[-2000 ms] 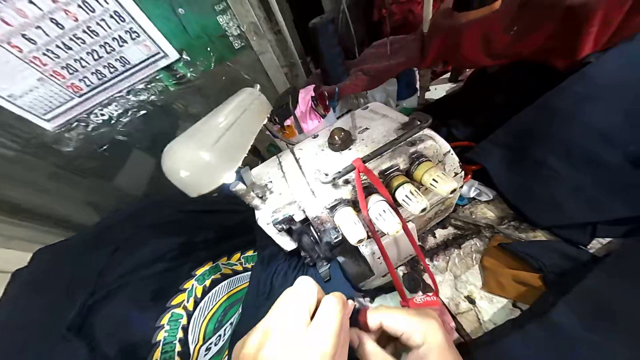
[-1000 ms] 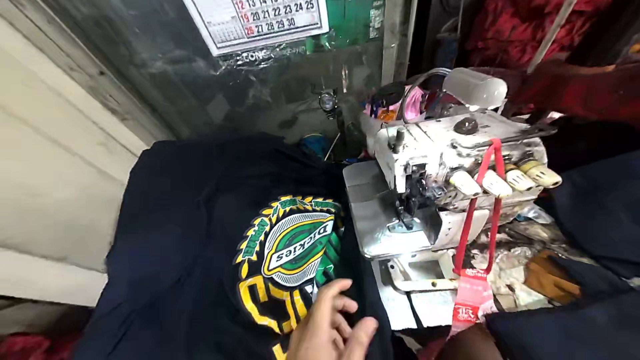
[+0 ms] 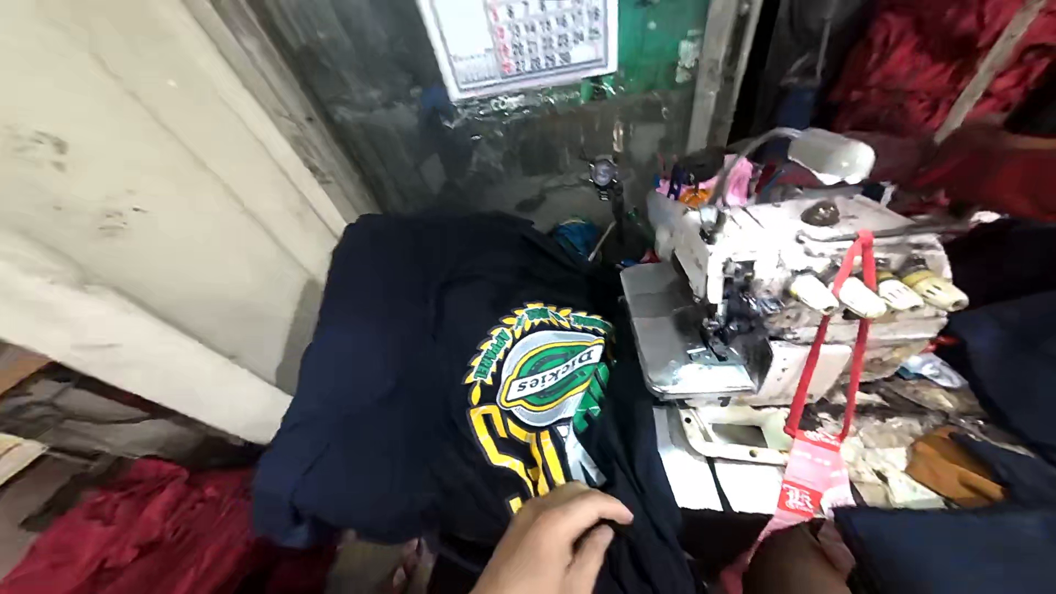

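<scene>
My left hand [image 3: 561, 536] is at the bottom centre, fingers bent, on a black shirt [image 3: 528, 247] with a yellow, green and white print [image 3: 549, 384]. Whether its fingertips pinch a fold of cloth cannot be told. The shirt lies on a pile of dark navy cloth [image 3: 355, 412]. To the right stands a white, stained overlock sewing machine [image 3: 742, 247] with a flat metal cloth plate [image 3: 660, 318] beside the shirt. A red lanyard [image 3: 813, 375] hangs from its top over the white tension dials [image 3: 862, 297]. My right hand does not show clearly.
Dark navy cloth [image 3: 1006, 363] lies right of the machine, with a brown scrap [image 3: 953, 466] nearby. Red cloth [image 3: 140, 528] is heaped at lower left. A pale panel [image 3: 157, 206] rises at the left. Behind are a wall calendar [image 3: 528, 49] and a machine lamp [image 3: 833, 157].
Two seconds ago both hands were together in front of the machine; now one hand is on the printed shirt, its fingers more bent than one second ago. The view has swung left.
</scene>
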